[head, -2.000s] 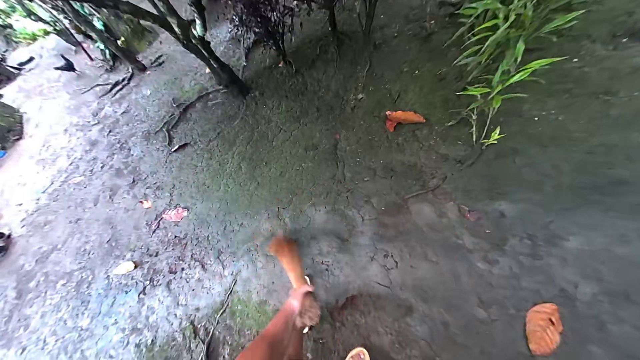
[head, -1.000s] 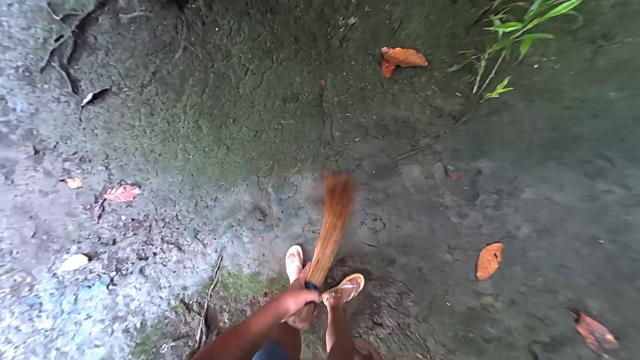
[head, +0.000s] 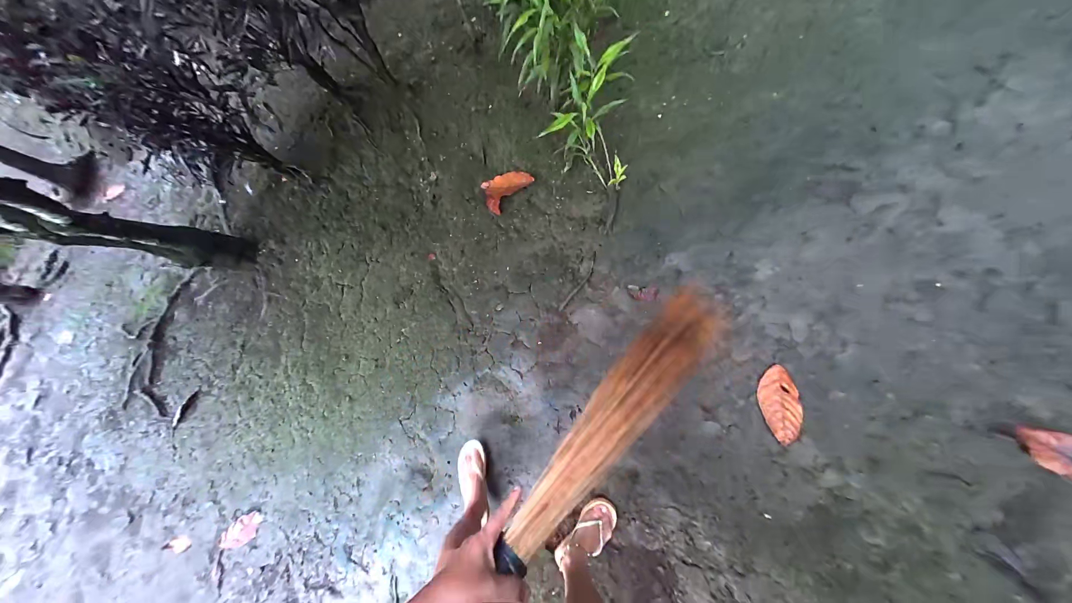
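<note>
My left hand (head: 477, 569) is closed around the lower end of a stick broom (head: 603, 419), beside its black binding (head: 508, 559), with one finger extended along it. The broom slants up and to the right, and its bristle tips are blurred. A brown dry leaf (head: 780, 404) lies on the ground to the right of the bristles. An orange-brown curled leaf (head: 506, 189) lies farther up, and a small reddish leaf (head: 643, 292) is just left of the tips. My right hand is not in view.
My feet in flip-flops (head: 472, 469) stand on cracked, mossy dirt ground (head: 352, 335). Dark trunks (head: 126, 236) and exposed roots (head: 151, 360) are at left, a green leafy plant (head: 590, 92) at top. Other leaves (head: 241, 530) lie lower left and at the right edge (head: 1047, 448).
The broom has swung to the right, from pointing nearly straight up one second ago to slanting up and right. My left hand still holds it. The view has shifted.
</note>
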